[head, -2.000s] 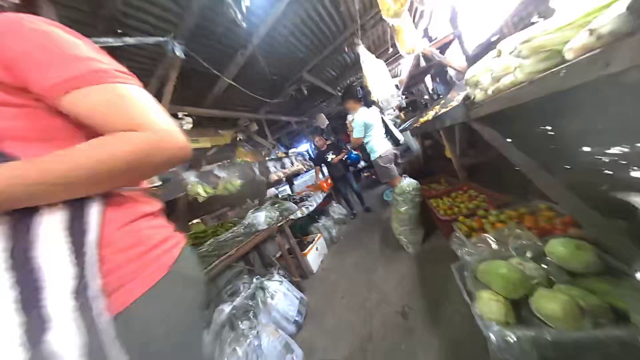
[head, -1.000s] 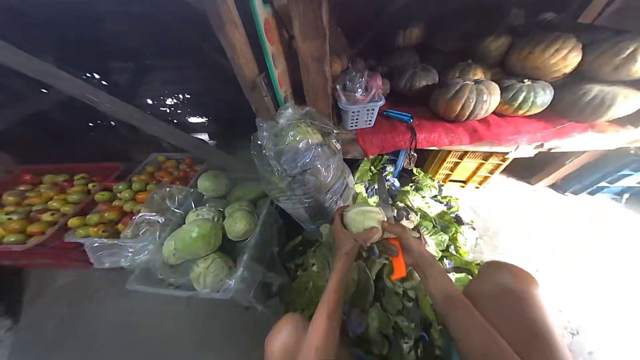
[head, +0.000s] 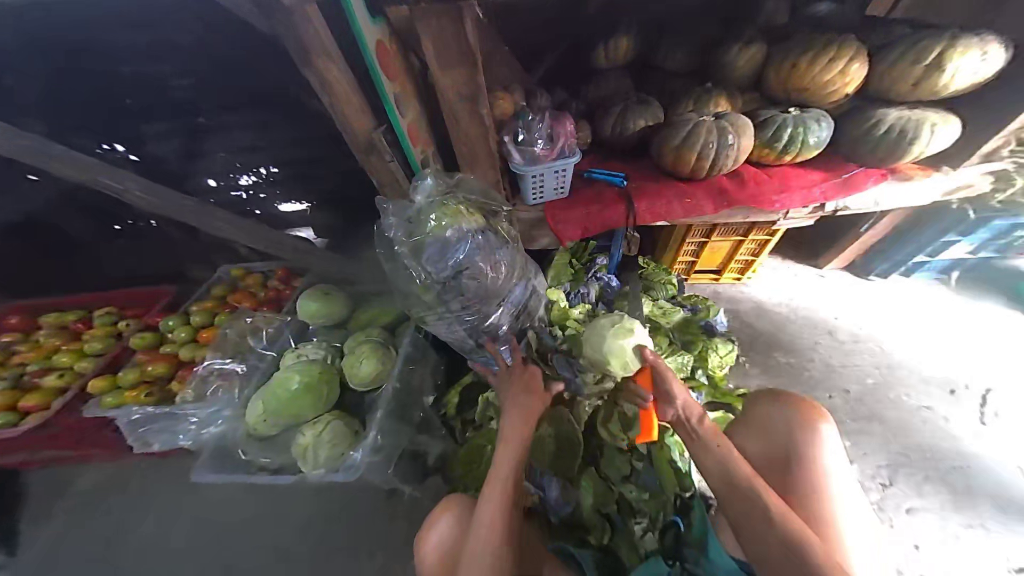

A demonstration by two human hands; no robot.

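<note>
In my right hand [head: 662, 390] is a knife with an orange handle [head: 646, 406]; its dark blade [head: 634, 298] points away from me, partly behind a pale trimmed cabbage [head: 614, 345]. The fingers of that hand also touch the cabbage's right side. My left hand [head: 518, 378] has its fingers spread at the lower edge of a clear plastic bag [head: 472, 264] full of cabbages; whether it grips the plastic is unclear. Beneath both hands lies a heap of loose cabbage leaves [head: 592, 468], between my knees.
At left, a plastic-lined crate [head: 280, 478] holds cabbages, beside trays of tomatoes [head: 172, 352]. Behind the heap stand a red-covered shelf [head: 704, 192] with squashes [head: 702, 145], a small grey basket [head: 546, 181] and a yellow crate [head: 720, 252]. Concrete floor [head: 880, 384] lies at right.
The view has swung from the market aisle down to the leaf heap. Since one second ago, my left hand has left the cabbage and moved left to the plastic bag. The right still holds the knife.
</note>
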